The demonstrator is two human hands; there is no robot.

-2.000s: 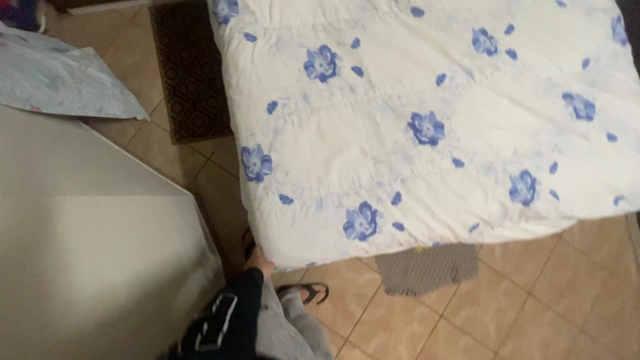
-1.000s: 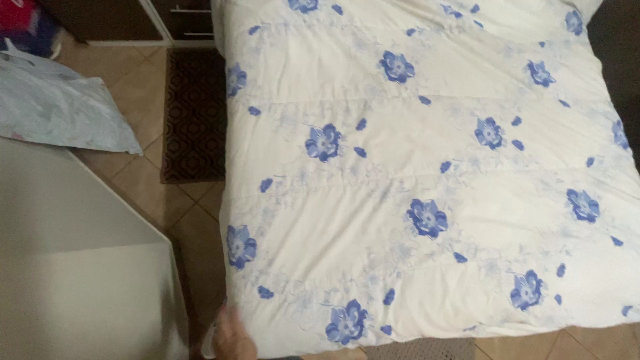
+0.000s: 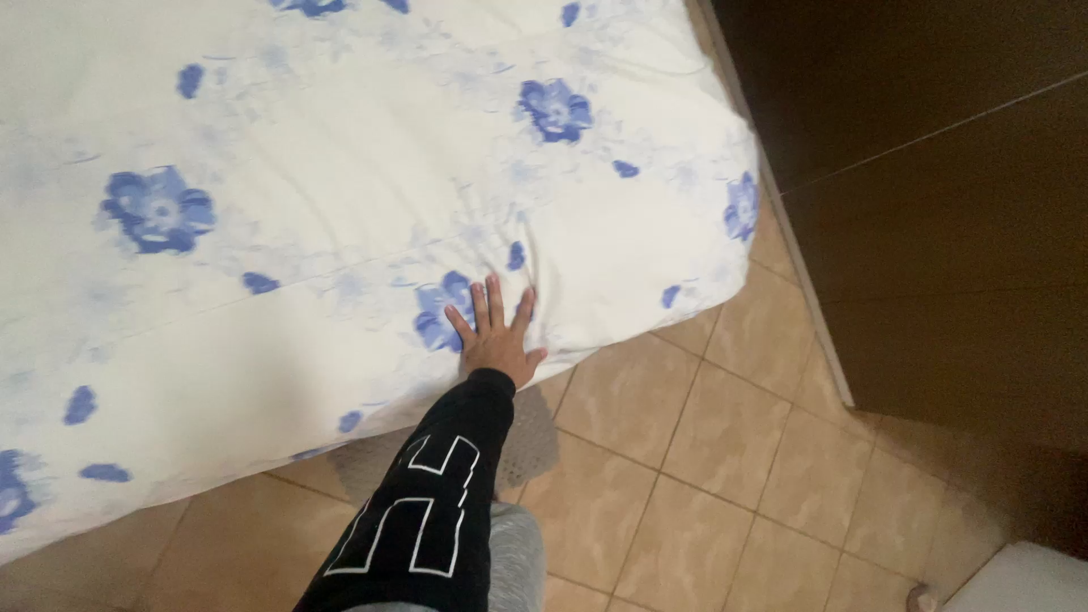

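Note:
A white bedspread with blue flowers point(image 3: 357, 195) covers the bed, its surface mostly smooth. My left hand point(image 3: 499, 340), in a black sleeve with white outlined lettering, lies palm down on it near the lower edge, fingers spread, over part of a blue flower. Small creases run in the cloth around the fingertips. Nothing is held in that hand. The bedspread's rounded corner is to the right of the hand. My right hand is out of view.
Beige floor tiles point(image 3: 663, 459) lie along the bed's lower side, with a grey textured mat point(image 3: 531, 438) partly behind my forearm. A dark brown wooden panel point(image 3: 926, 212) stands close to the bed's right side. A pale object point(image 3: 1024, 582) is at the bottom right corner.
The view has swung far to the right. My left hand was at the bedspread's lower left corner; now it rests open on top, nearer the right corner.

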